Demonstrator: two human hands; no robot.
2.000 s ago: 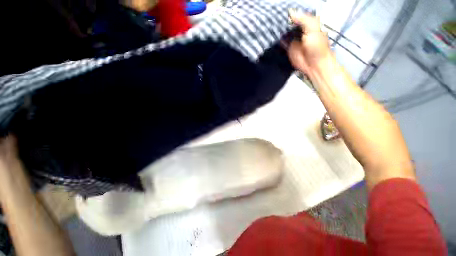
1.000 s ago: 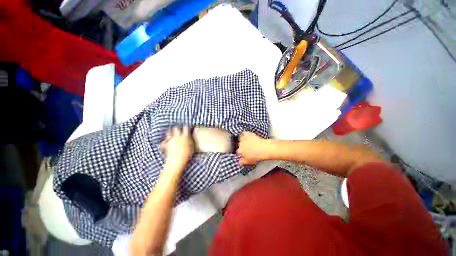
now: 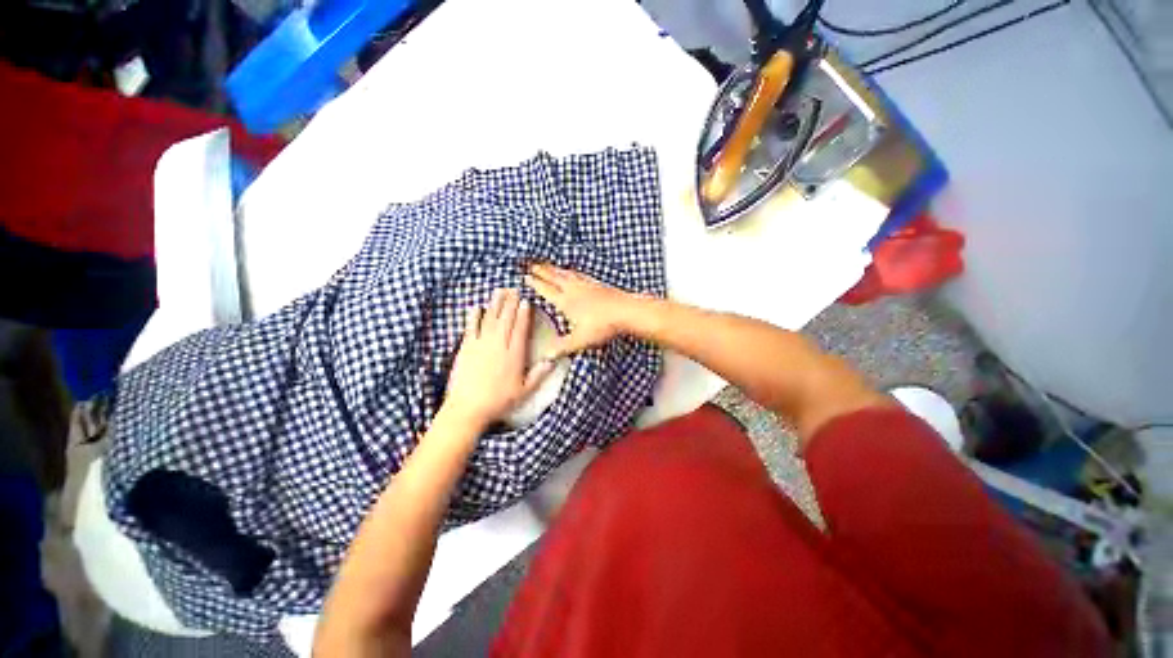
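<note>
The black-and-white checked garment lies over the padded form, whose pale rounded end shows at the lower left. The pale pad also shows through a curved opening in the check. My left hand lies flat at the opening's left side, fingers pointing up. My right hand rests at the opening's upper right edge, fingers spread on the cloth. Neither hand is seen to grip the cloth. A dark inner patch shows at the garment's lower left.
The iron, with an orange-brown handle, sits on a metal rest at the table's far right corner. A pale narrow board stands at the left. A blue crate is beyond the table. A red object is below the corner.
The garment was held up in the air, then lay over the form. Since then my right hand has moved left and up from the opening's right end, its fingers spreading. My left hand has shifted slightly right.
</note>
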